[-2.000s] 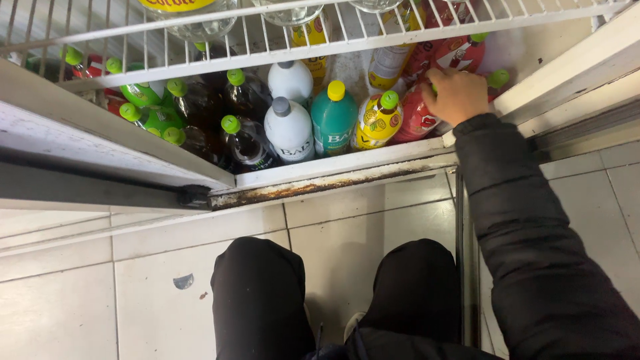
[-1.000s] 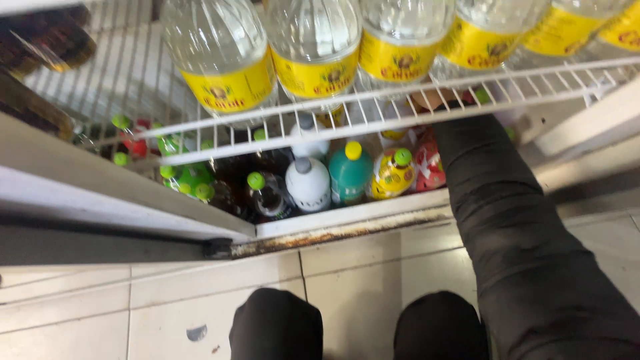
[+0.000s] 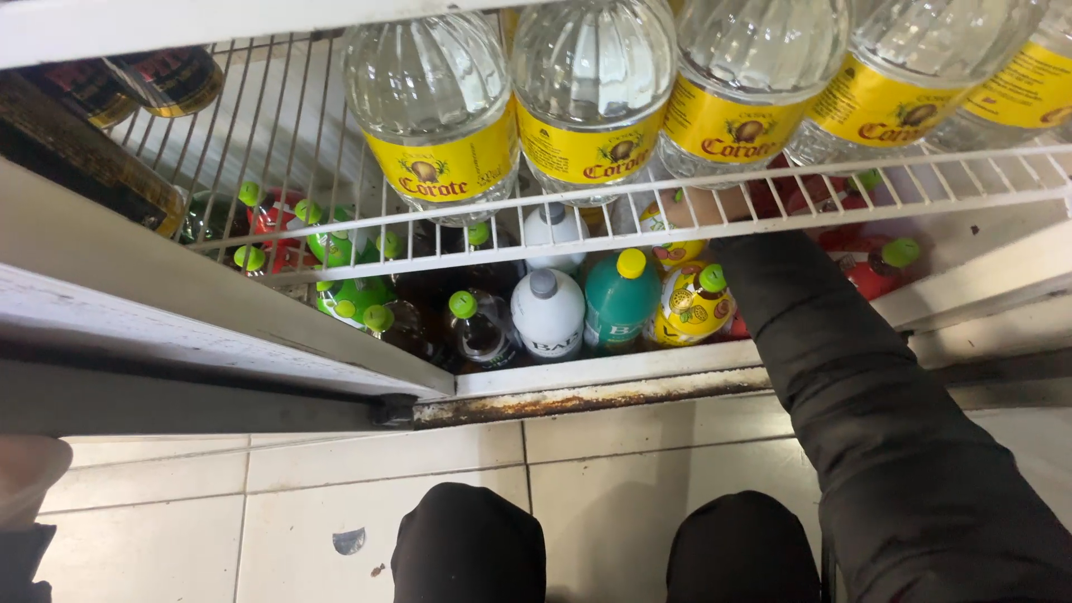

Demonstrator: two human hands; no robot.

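Observation:
My right hand reaches under the white wire shelf, among the bottles at the bottom of the refrigerator; the shelf bars and the clear bottles above hide most of it. It is beside a yellow bottle with a fruit pattern, and whether it grips anything cannot be told. Nearer the sill stand another yellow fruit-patterned bottle, a teal bottle with a yellow cap and a white bottle with a grey cap. At the left edge my left hand shows only in part, near the door, its fingers out of sight.
The wire shelf crosses above the lower bottles and holds several clear Corote bottles. Cans lie at upper left. Dark bottles and red bottles with green caps stand at either side. A rusty sill borders the tiled floor.
My right hand has moved from the red bottles near the front to deeper under the shelf. My left hand has come into view at the left edge. The view has shifted toward the shelf.

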